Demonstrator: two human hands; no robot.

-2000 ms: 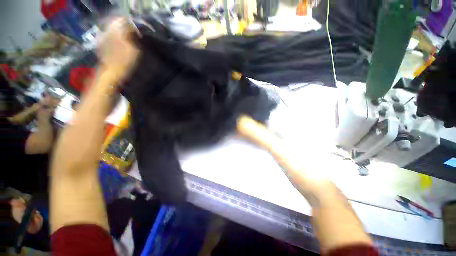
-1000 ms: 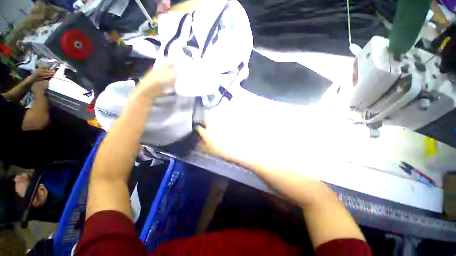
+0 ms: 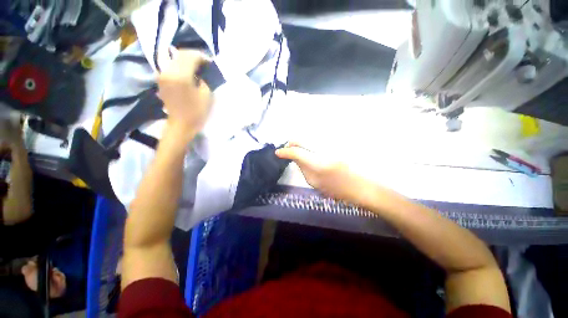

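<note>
A white garment piece with black strips (image 3: 246, 37) lies bunched at the left of the white table, partly hanging over its front edge. My left hand (image 3: 187, 90) is on the upper part of the cloth, fingers curled into it. My right hand (image 3: 311, 164) pinches the edge of a black part of the garment (image 3: 258, 171) near the table's front edge. The sewing machine head (image 3: 461, 56) stands to the right, away from both hands. The fingertips of my left hand are partly hidden in the folds.
A dark fabric piece (image 3: 339, 62) lies behind the garment. Snips or a pen (image 3: 515, 163) and a yellow tag (image 3: 529, 125) lie right of the needle. A ruler strip (image 3: 473, 218) runs along the front edge. A blue basket (image 3: 227, 267) is below. Another person's arm (image 3: 17, 180) is far left.
The black garment is gone from my hands and the white one is in them. Since one second ago, it is more spread out, and my right hand has moved right with its black edge.
</note>
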